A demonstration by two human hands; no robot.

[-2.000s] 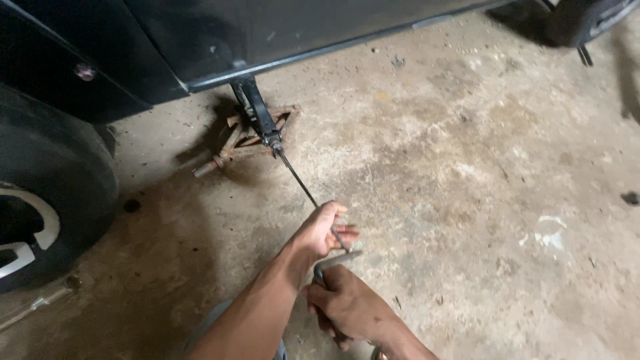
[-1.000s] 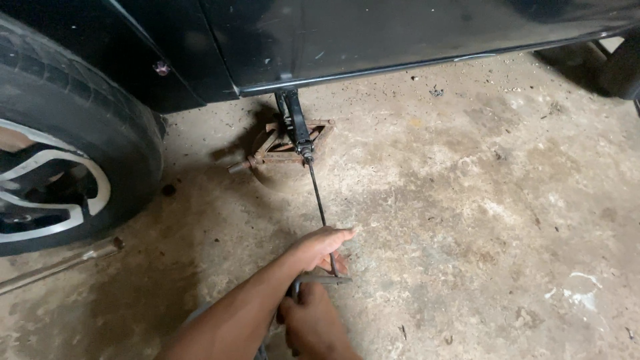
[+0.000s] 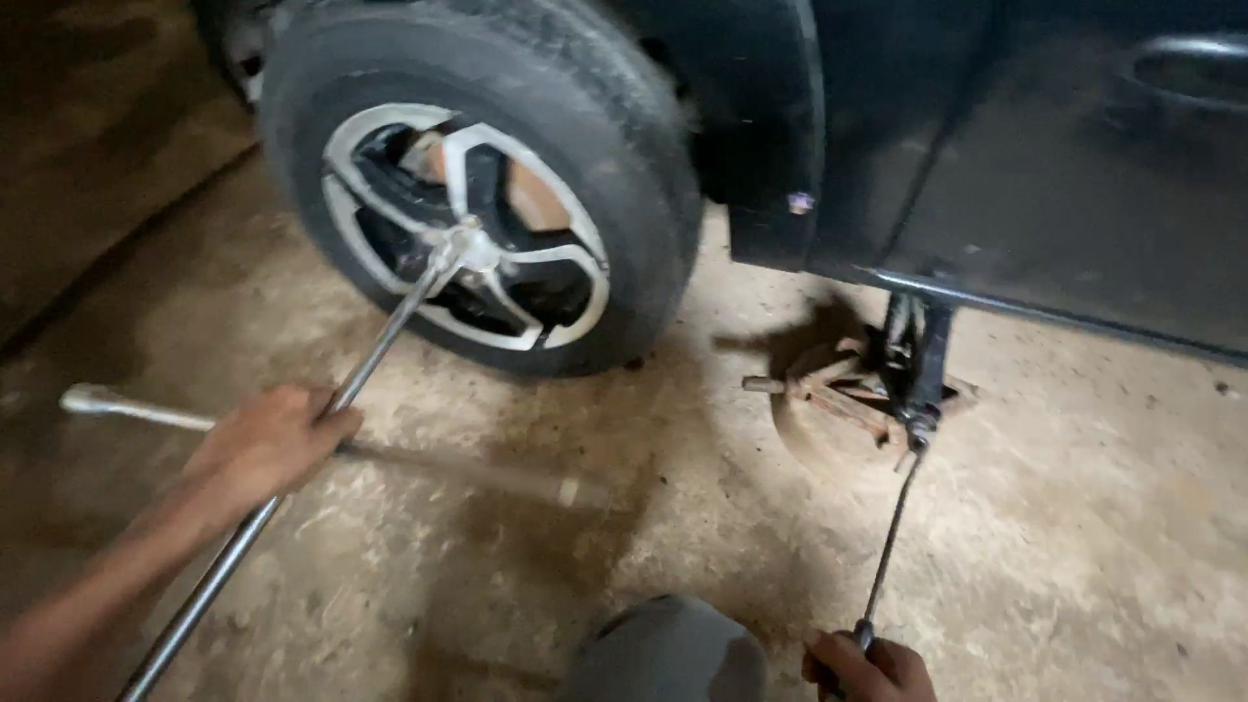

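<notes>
My left hand (image 3: 278, 439) is closed around a steel four-way lug wrench (image 3: 210, 585) near where its bars cross. The wrench's upper end overlaps the hub of the car wheel (image 3: 468, 244); contact is unclear. One arm ends in a socket at the far left, and the arm on the right is blurred. Low on the right, my right hand (image 3: 868, 668) grips the dark jack handle (image 3: 889, 556), a thin rod that runs up to the jack (image 3: 916, 370). This jack has a black upright under the car's sill and rusty metal parts around its foot.
The dark car body (image 3: 1053, 195) spans the upper right, its sill (image 3: 1024, 310) above the jack. A rusty pipe end (image 3: 762, 384) sticks out left of the jack. My knee (image 3: 668, 653) shows at the bottom over the stained concrete floor (image 3: 1092, 546).
My left hand has left the jack handle and now holds the lug wrench. My right hand remains at the handle's end. The view has swung left toward the wheel.
</notes>
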